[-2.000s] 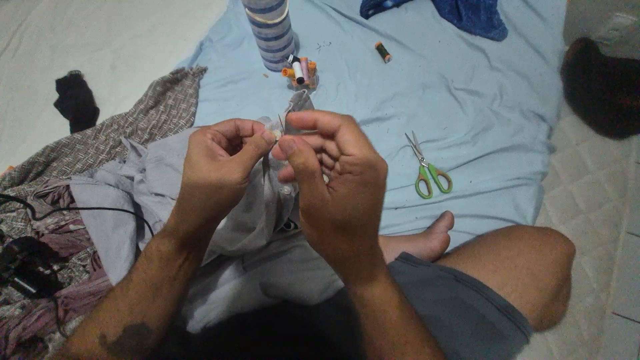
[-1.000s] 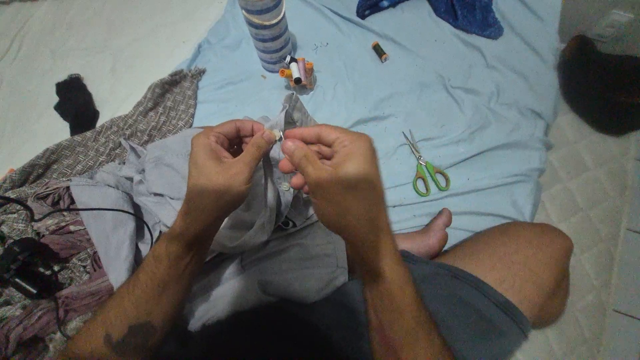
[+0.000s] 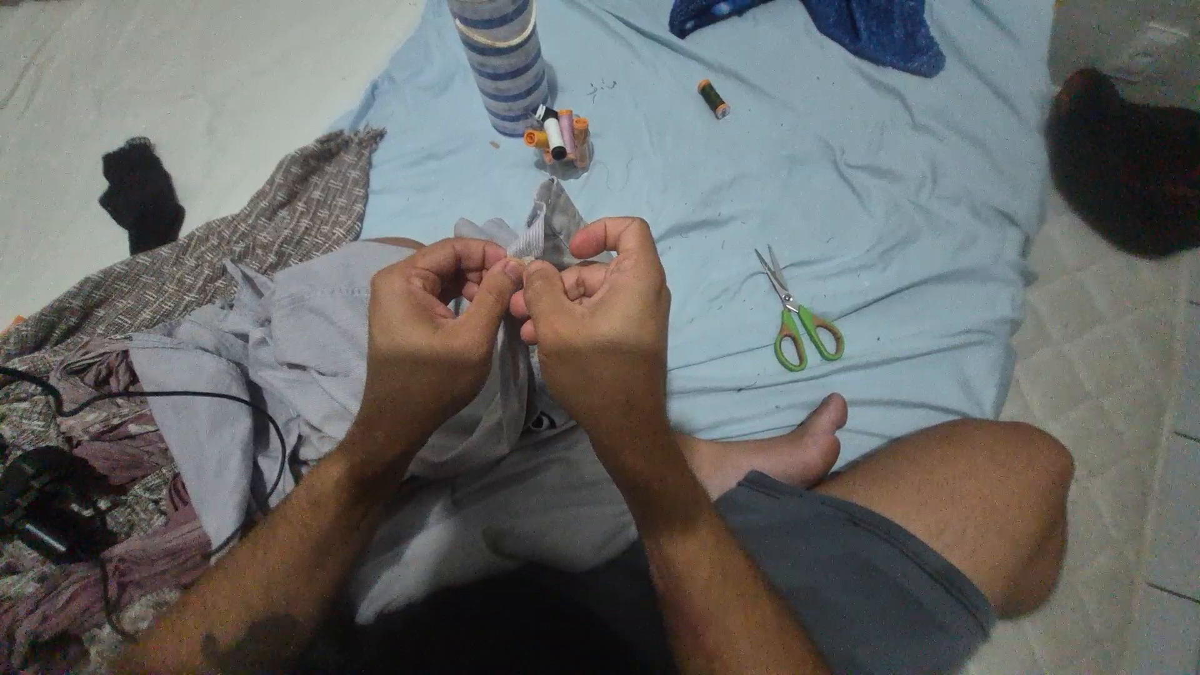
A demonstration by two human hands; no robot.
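Note:
A light grey garment (image 3: 319,319) lies bunched over my lap, its edge raised between my hands. My left hand (image 3: 436,323) pinches that edge between thumb and index finger, around a small pale thing, perhaps a button. Against it from the right is my right hand (image 3: 600,323), thumb at the same spot and index finger raised and bent; whether a needle or thread is in it cannot be told. Green-handled scissors (image 3: 795,319) lie slightly open on the light blue sheet (image 3: 900,187), to the right of my hands.
Beyond my hands, several thread spools (image 3: 561,136) stand grouped beside a blue-striped cylinder (image 3: 506,66). A dark green spool (image 3: 713,98) lies farther right. A black cable (image 3: 187,395) crosses the cloths at left. A black cloth (image 3: 142,195), a blue cloth (image 3: 872,33) and a dark furry shape (image 3: 1125,164) lie around.
My right index finger has lifted off the pinch point since one second ago, and the thumb is now against the left thumb. The left hand keeps its hold on the garment.

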